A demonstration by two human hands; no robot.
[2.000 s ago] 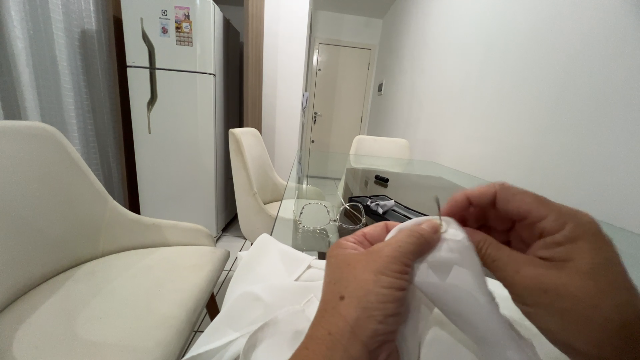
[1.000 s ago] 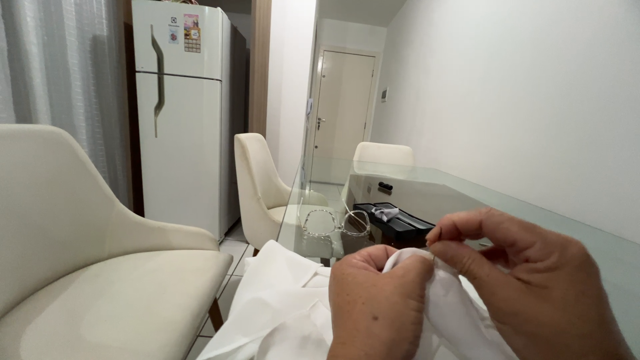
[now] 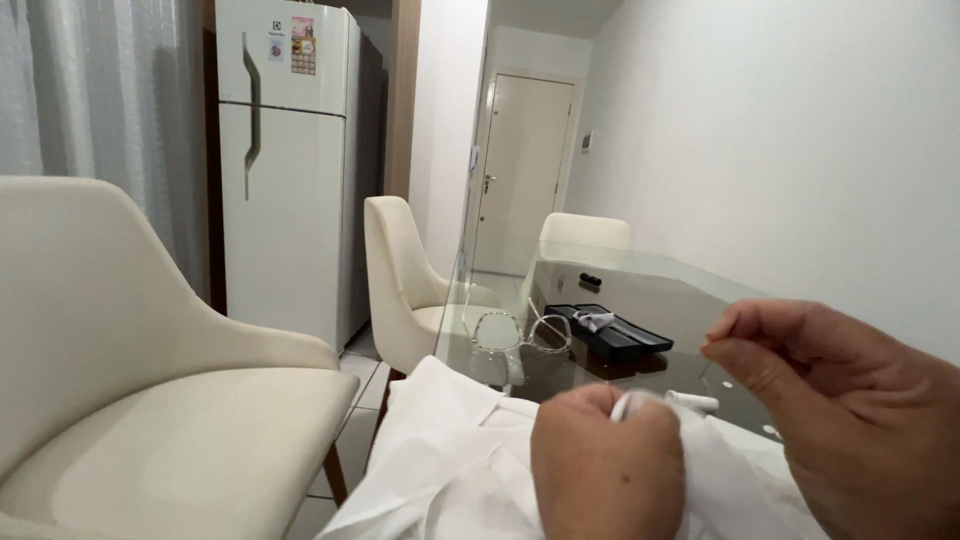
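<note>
White fabric [image 3: 472, 457] lies bunched across the near end of the glass table. My left hand [image 3: 611, 465] is closed on a fold of it, with a bit of white showing between thumb and forefinger. To the right and a little higher, my right hand [image 3: 817, 390] pinches a thin sewing needle [image 3: 733, 324] between thumb and fingertips, apart from the fabric. A fine thread seems to hang below those fingertips. Behind the left hand, a white thread spool [image 3: 691, 401] lies on its side, and a small white button [image 3: 727, 385] rests near it.
Clear-framed eyeglasses [image 3: 521, 334] stand on the glass table [image 3: 652, 274]. Beside them is an open black case [image 3: 622, 337] with a grey cloth [image 3: 594, 321]. A small black object [image 3: 590, 280] sits farther back. Cream chairs [image 3: 172, 405] stand at left and behind; a refrigerator [image 3: 285, 210] is beyond.
My right hand has moved away from the fabric, to the right, with the needle between its fingers. The left hand still grips the fabric, now lower in view. The spool has come into sight.
</note>
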